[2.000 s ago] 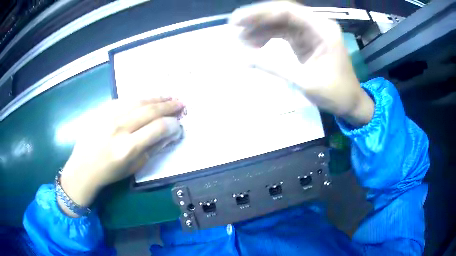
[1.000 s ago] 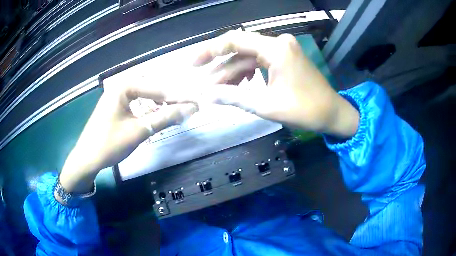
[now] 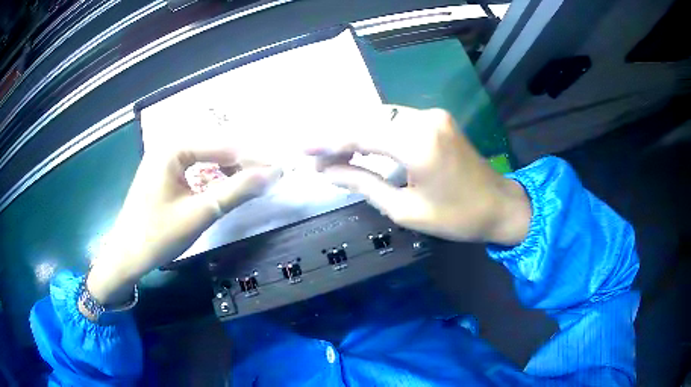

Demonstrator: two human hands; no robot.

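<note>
The black fixture plate (image 3: 318, 261) lies at the near edge of the white-lined tray (image 3: 303, 72), with its four small nests in a row and a screw at its left end. My left hand (image 3: 163, 208) is over the tray's left part, thumb and fingers curved. Reddish small parts (image 3: 203, 176) show in the gap between them; whether they lie in the hand or on the liner is unclear. My right hand (image 3: 447, 181) faces it with bent fingers. The fingertips of both hands nearly meet above the tray and are blurred by glare, so any tiny part there is hidden.
Dark conveyor belts with silvery rails (image 3: 98, 64) run beyond the tray. The green bench (image 3: 428, 72) shows on both sides of it. A grey machine frame (image 3: 523, 38) stands at upper right. A small green label (image 3: 500, 162) is by my right wrist.
My right hand has come from the upper right down towards my left hand, and the fingertips are now close together. The plate and tray appear farther left, and the plate somewhat higher.
</note>
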